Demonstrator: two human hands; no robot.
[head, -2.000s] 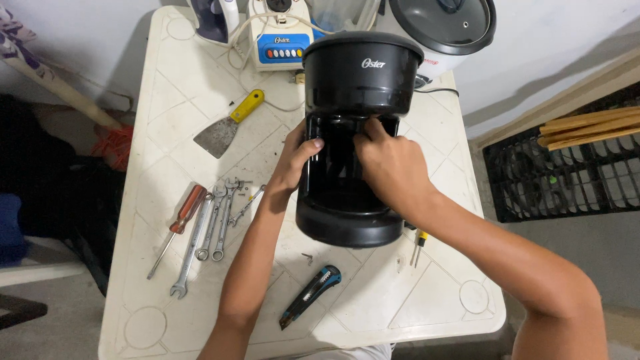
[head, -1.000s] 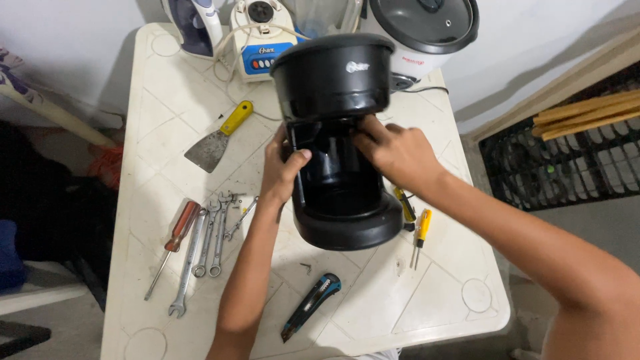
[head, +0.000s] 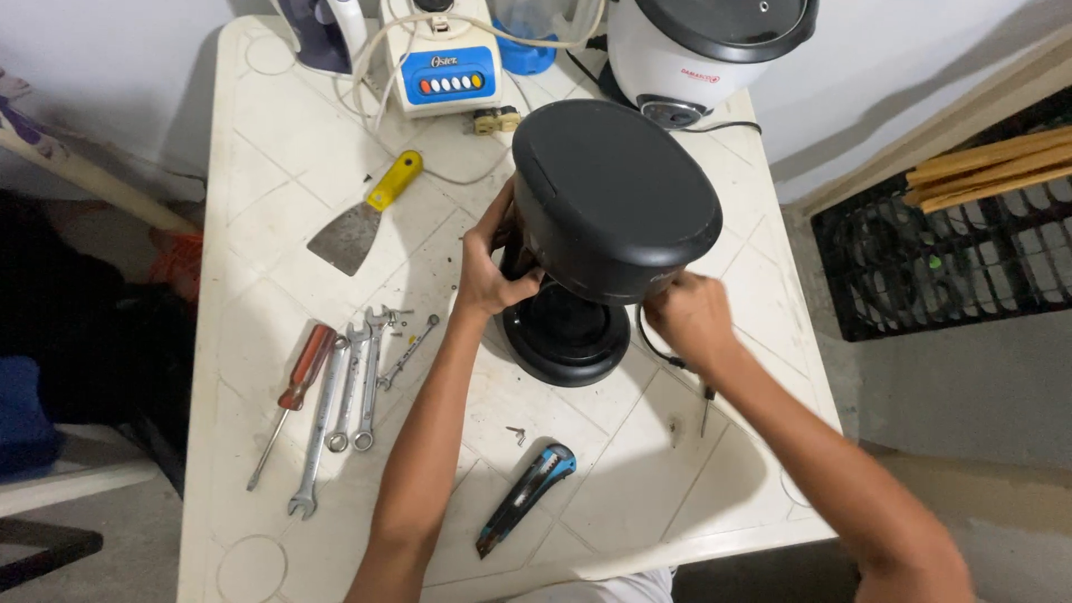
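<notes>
A black drip coffee maker (head: 615,201) stands upright on the white plastic table (head: 276,260), its lid closed and its round base showing below. My left hand (head: 490,268) grips the left side of its body, thumb toward the opening. At the right underside of the top part is my right hand (head: 691,314), fingers curled and fingertips partly hidden; whether they hold anything does not show. A black cord (head: 657,347) lies beside the base. Below my right wrist a screwdriver (head: 708,406) shows in part. Nearer the front edge lies a blue and black utility knife (head: 526,494).
Left on the table are a putty knife (head: 373,209), a red-handled screwdriver (head: 297,381) and several wrenches (head: 350,381). Small screws (head: 516,434) lie near the utility knife. At the back stand an iron (head: 322,33), a blender base (head: 444,71) and a rice cooker (head: 695,59).
The coffee maker has gone from tipped back, with its front cavity showing, to standing with its lid in view. My right hand has left the cavity for the top part's right underside.
</notes>
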